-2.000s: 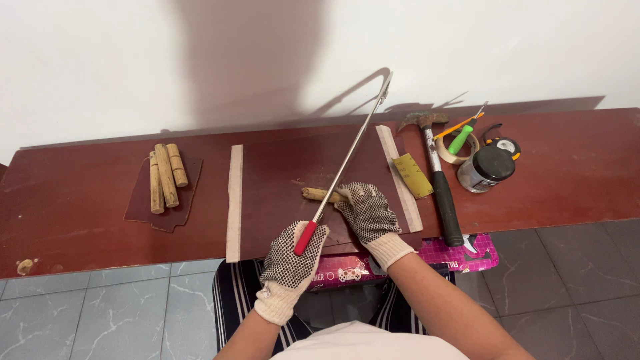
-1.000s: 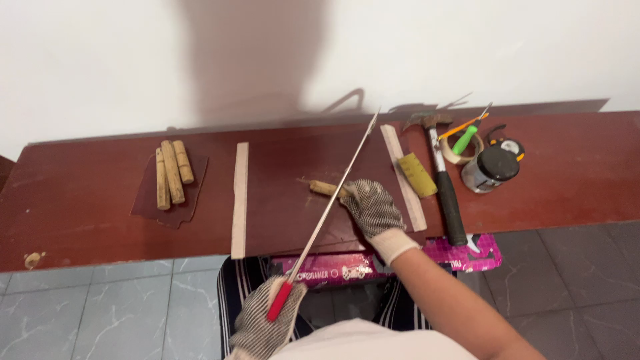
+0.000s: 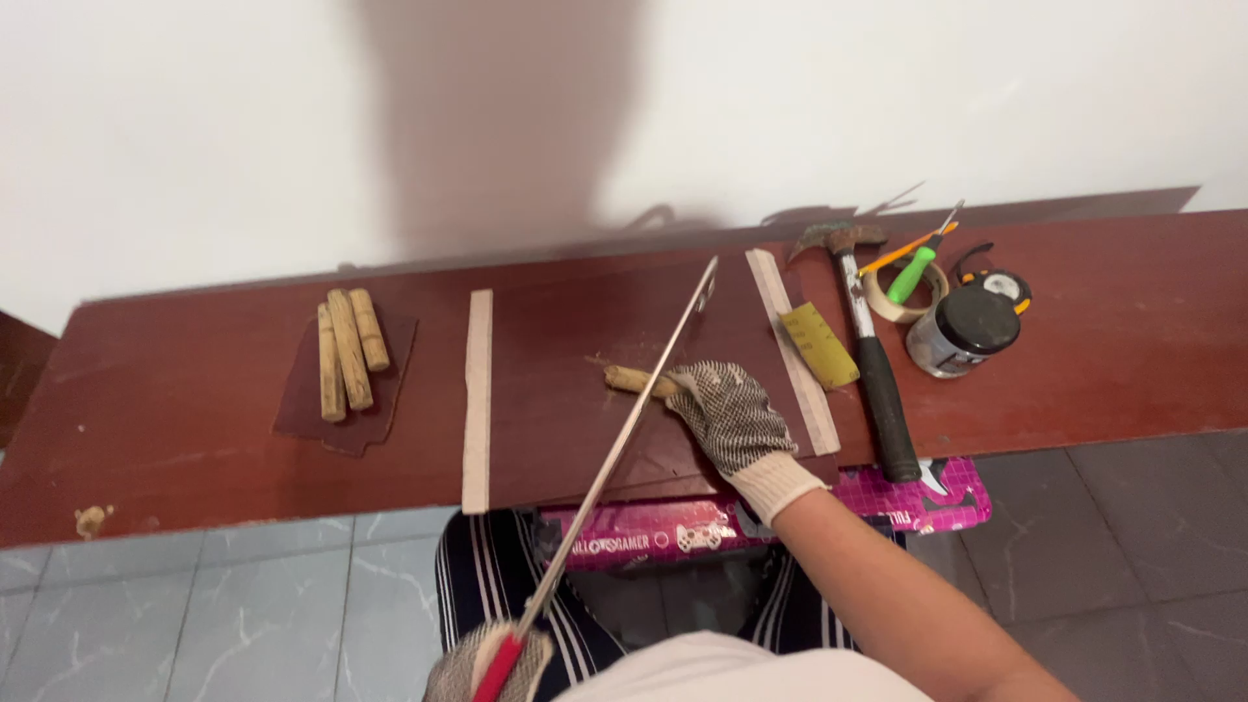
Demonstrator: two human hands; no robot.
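Note:
A dotted work glove covers each hand. My left hand (image 3: 490,663), at the bottom edge and partly out of view, grips the red handle of a hacksaw (image 3: 624,439). The saw slants up and right, its frame crossing over a short piece of wooden stick (image 3: 629,379). My right hand (image 3: 731,417) holds that stick by its right end against a dark red sheet (image 3: 556,429), which is taped to the wooden board at both sides. Small crumbs lie by the stick's free left end. Whether the blade touches the wood cannot be told.
Several cut sticks (image 3: 347,353) lie on a dark sheet (image 3: 390,405) at left. To the right are yellow sandpaper (image 3: 820,347), a claw hammer (image 3: 875,370), masking tape (image 3: 877,297), a green screwdriver (image 3: 913,275), a black-lidded jar (image 3: 960,333) and a tape measure (image 3: 1004,286).
My left hand has moved down toward my body, drawing the saw's handle with it. My right hand stays on the stick.

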